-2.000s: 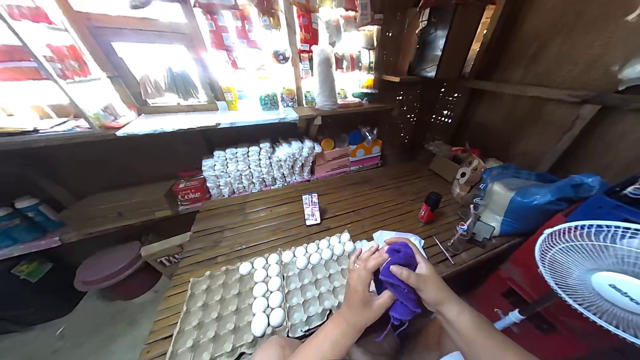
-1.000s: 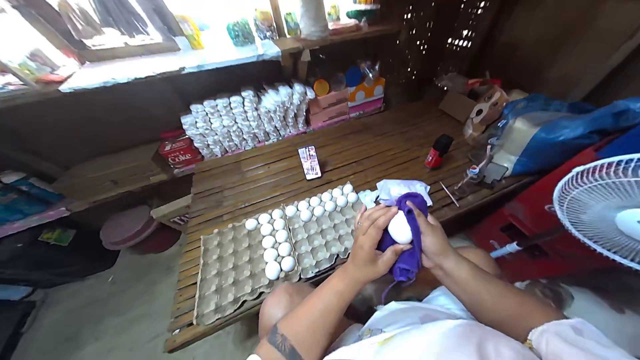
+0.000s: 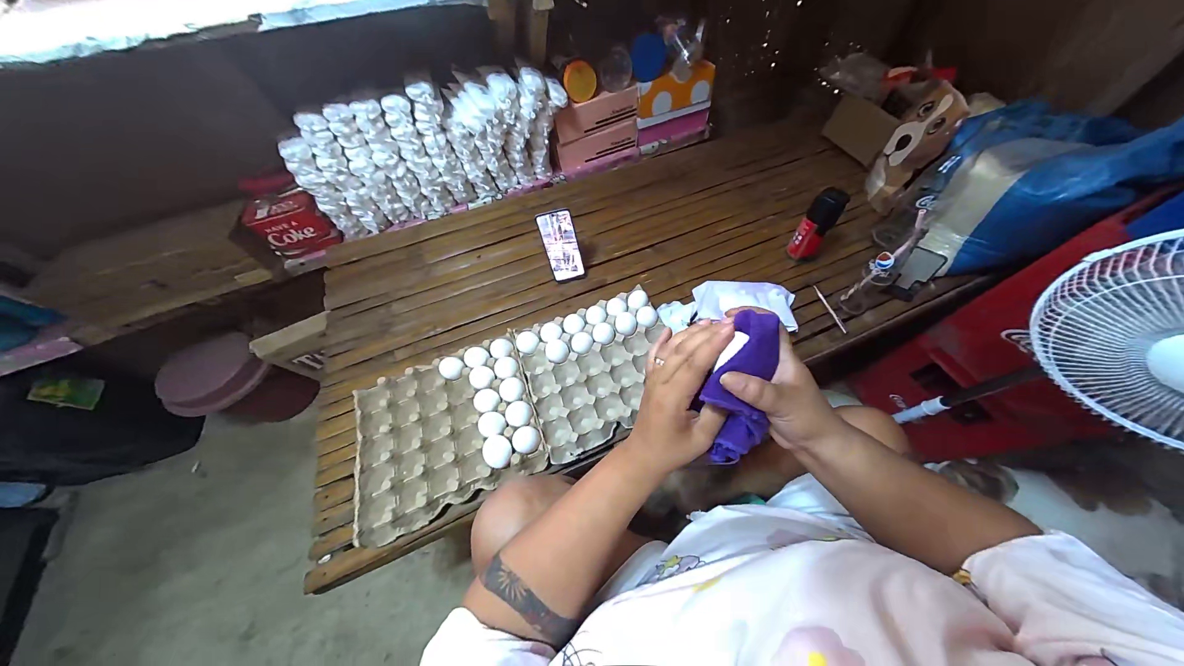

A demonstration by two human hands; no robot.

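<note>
A purple cloth [image 3: 742,375] is wrapped around a white egg [image 3: 730,355], of which only a strip shows. My left hand [image 3: 680,388] presses the egg from the left, fingers along its upper side. From the right, my right hand [image 3: 786,388] grips the cloth, its thumb across the front. Just left of my hands lie two cardboard egg trays side by side. The left tray [image 3: 398,458] holds white eggs in its right columns and along part of its back row; the right tray [image 3: 583,393] holds eggs in its back rows. White cloth or plastic [image 3: 745,301] lies behind my hands.
On the slatted bamboo table [image 3: 444,268] lie a smartphone [image 3: 561,245], a red bottle with a black cap [image 3: 818,224] and a thin stick [image 3: 830,309]. Packed white bags [image 3: 416,148] and boxes line the back. A white fan [image 3: 1124,333] stands at right, near a glass bottle [image 3: 869,282].
One second ago the egg showed largely uncovered between my hands; now the purple cloth covers most of it. The view has tilted down and come closer to the table.
</note>
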